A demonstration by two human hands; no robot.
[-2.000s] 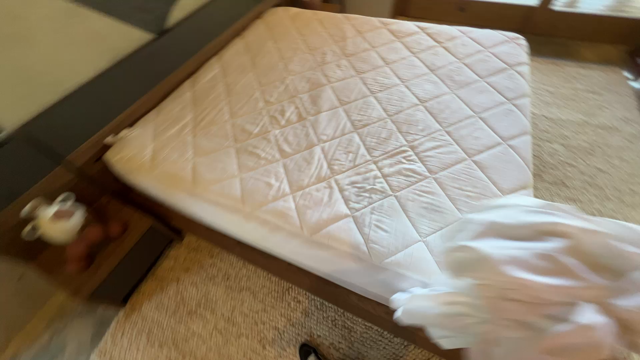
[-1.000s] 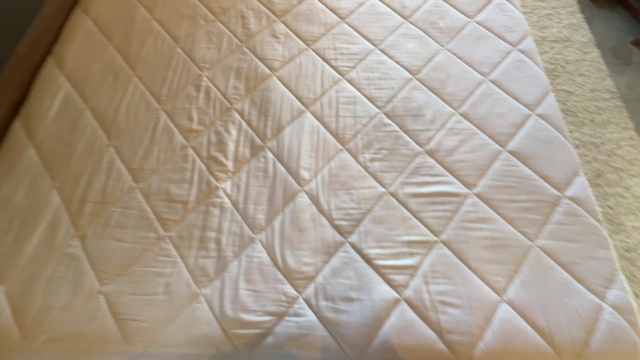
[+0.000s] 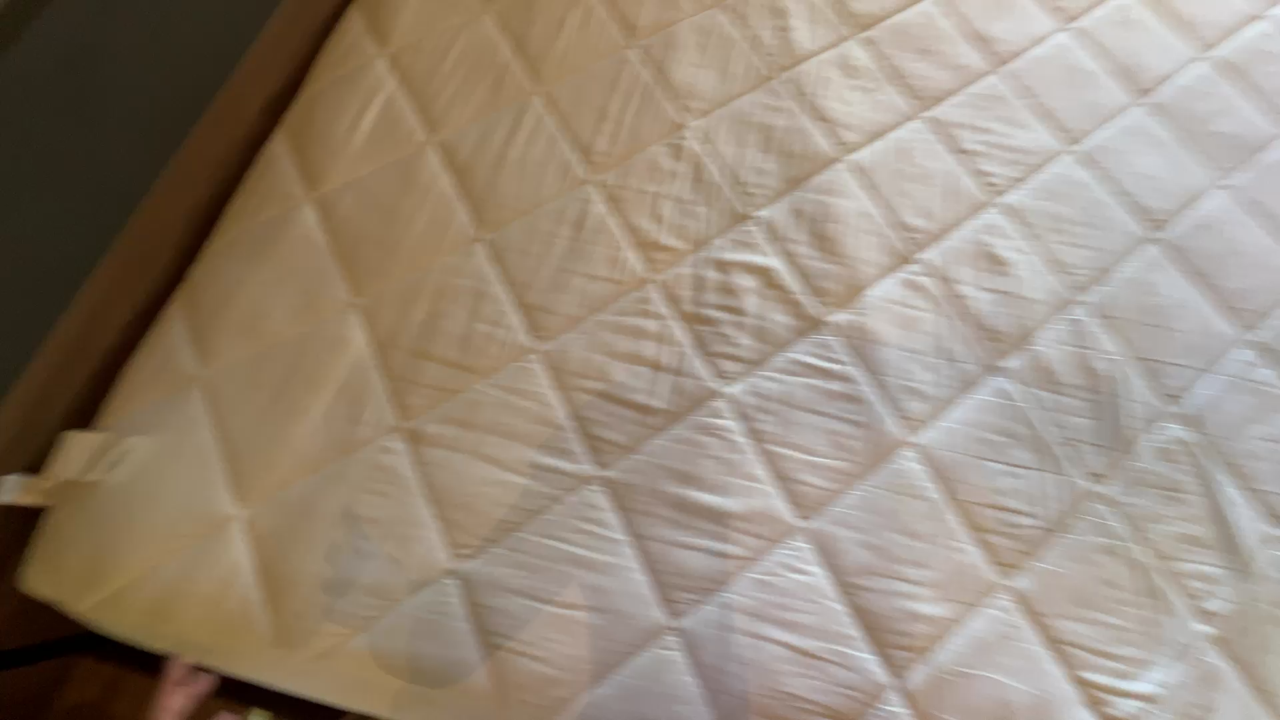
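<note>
A cream quilted mattress cover (image 3: 720,380) with a diamond stitch pattern and many small wrinkles fills most of the head view. At its left corner a small pale tag or strap (image 3: 85,465) sticks out over the edge. Neither my left hand nor my right hand can be seen, so what they hold or touch is hidden. The picture is blurred.
A brown wooden bed frame edge (image 3: 170,200) runs along the left side, with a dark grey surface (image 3: 90,130) beyond it. Below the mattress corner are a dark cord (image 3: 40,652) and a blurred pink thing (image 3: 183,688).
The view has moved in close over the mattress and then toward its left corner. The white cloth seen at the lower right two seconds ago is out of view now.
</note>
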